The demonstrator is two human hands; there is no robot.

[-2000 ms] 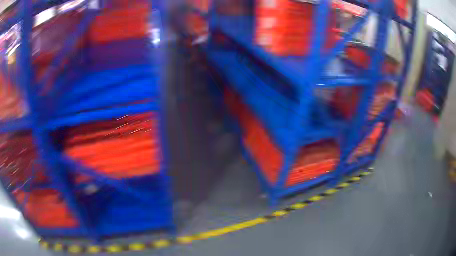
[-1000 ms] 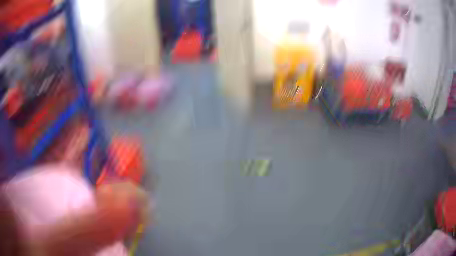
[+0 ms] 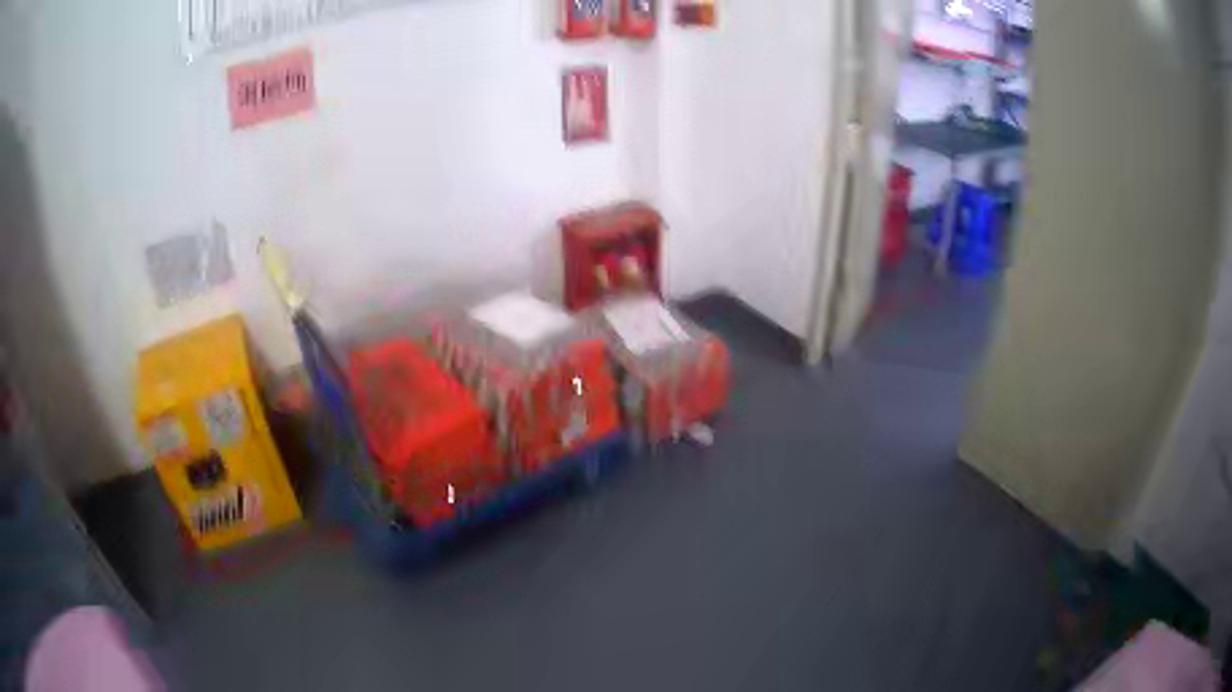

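Neither of my hands shows. Only a blurred pink sleeve (image 3: 92,656) at the bottom left edge and another pink sleeve (image 3: 1159,662) at the bottom right edge are in view, both cut off. Ahead, a blue flat trolley (image 3: 500,511) stands on the grey floor with its handle raised at the left. It carries red-orange stacks (image 3: 432,439) that look like trays. A white sheet (image 3: 522,319) lies on top of the load. Another wrapped red stack (image 3: 686,389) with a paper on it stands beside the trolley.
A yellow cabinet (image 3: 216,433) stands left of the trolley. A red box (image 3: 612,254) is by the wall behind it. At the right, a doorway beside a pale door or panel (image 3: 1108,270) shows a bench (image 3: 959,138) and blue crate (image 3: 976,230) beyond. Something green (image 3: 1148,595) lies lower right.
The view has swung right, away from the blue racks. The yellow cabinet and trolley are now nearer and further left. The large pink and orange blur at the lower left is gone.
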